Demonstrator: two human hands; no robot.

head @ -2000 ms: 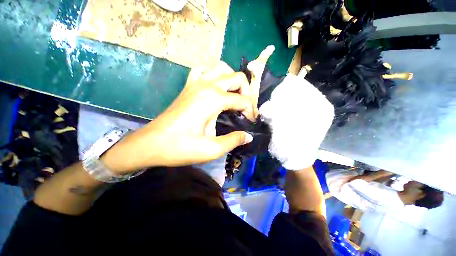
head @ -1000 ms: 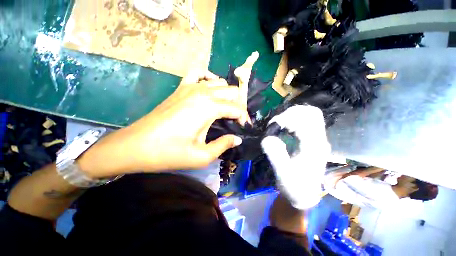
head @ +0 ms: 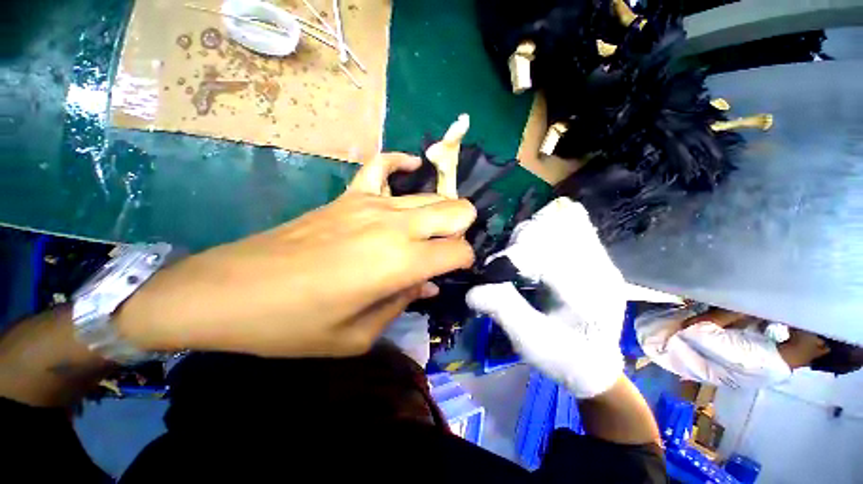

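Note:
A black spiky piece [head: 487, 194] with a beige limb-like end [head: 448, 159] pointing up is held over the bench edge. My left hand [head: 378, 250], bare with a silver watch, is closed on the piece from the left, its fingers bent around the base of the beige end. My right hand [head: 558, 293], in a white glove, is at the piece's right side, thumb and fingers close on black locks. The thumb and finger contact is partly hidden. A pile of black pieces [head: 653, 123] with beige ends lies at the upper right.
A stained cardboard mat [head: 284, 123] on the green bench [head: 454, 57] bears a whitish dish [head: 262, 28] and thin sticks [head: 338, 43]. Second cardboard [head: 535, 142] lies partly under the pile. A grey metal surface [head: 795, 208] is at right. Blue crates [head: 549, 416] and a person in white [head: 710, 350] are beyond.
The view has shifted, showing more of the dish. The gloved hand has turned, its thumb and fingers now visible beside the black locks. My left hand still holds the piece.

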